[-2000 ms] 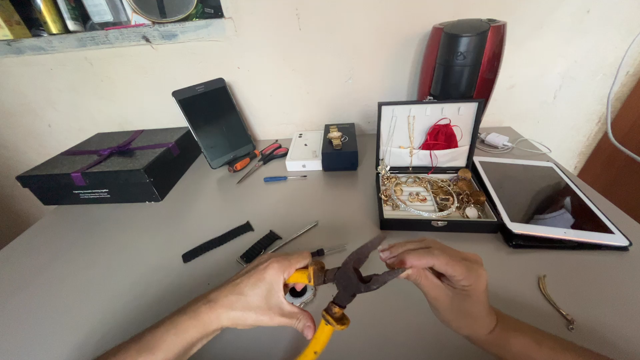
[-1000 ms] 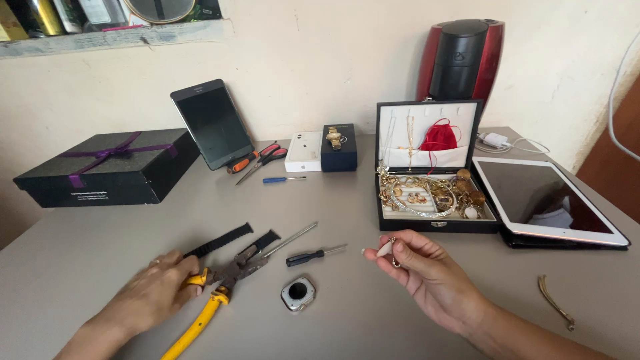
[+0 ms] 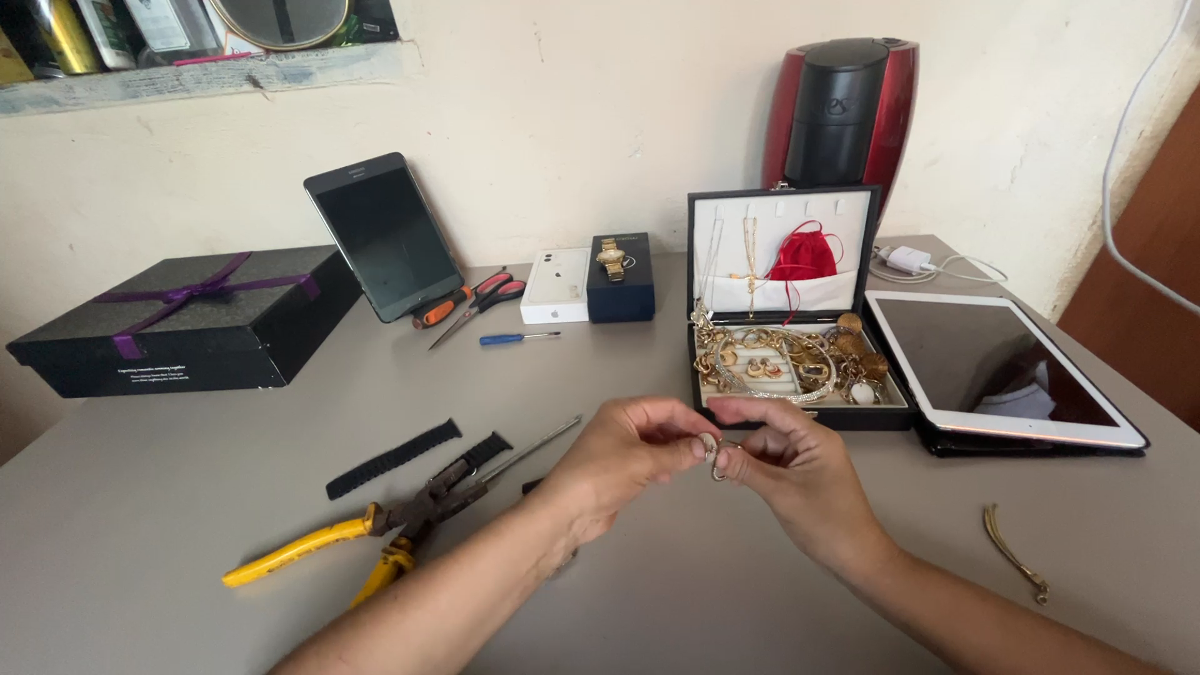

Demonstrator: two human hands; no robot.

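Note:
A small metal jewelry piece (image 3: 711,454) with a pale round part and a loop is pinched between both hands, in front of the jewelry box. My left hand (image 3: 639,459) grips its left side with thumb and fingertips. My right hand (image 3: 786,469) holds its right side the same way. Pliers with yellow handles (image 3: 412,520) lie with their jaws spread, left of my left forearm, touching or overlapping a short black strap (image 3: 487,452) and a long screwdriver shaft (image 3: 534,447). A longer black strap (image 3: 394,458) lies behind them. My left arm mostly hides a dark tool and a watch case.
The open jewelry box (image 3: 800,417) stands behind my hands, beside a white tablet (image 3: 1012,366). A gold-toned chain piece (image 3: 1014,555) lies at right. Farther back are a blue screwdriver (image 3: 518,338), scissors (image 3: 478,305), small boxes, a dark tablet (image 3: 384,239) and a black box (image 3: 178,328).
My left hand held the pliers, then set them down on the table at left. It has since moved right to meet my right hand at the small jewelry piece.

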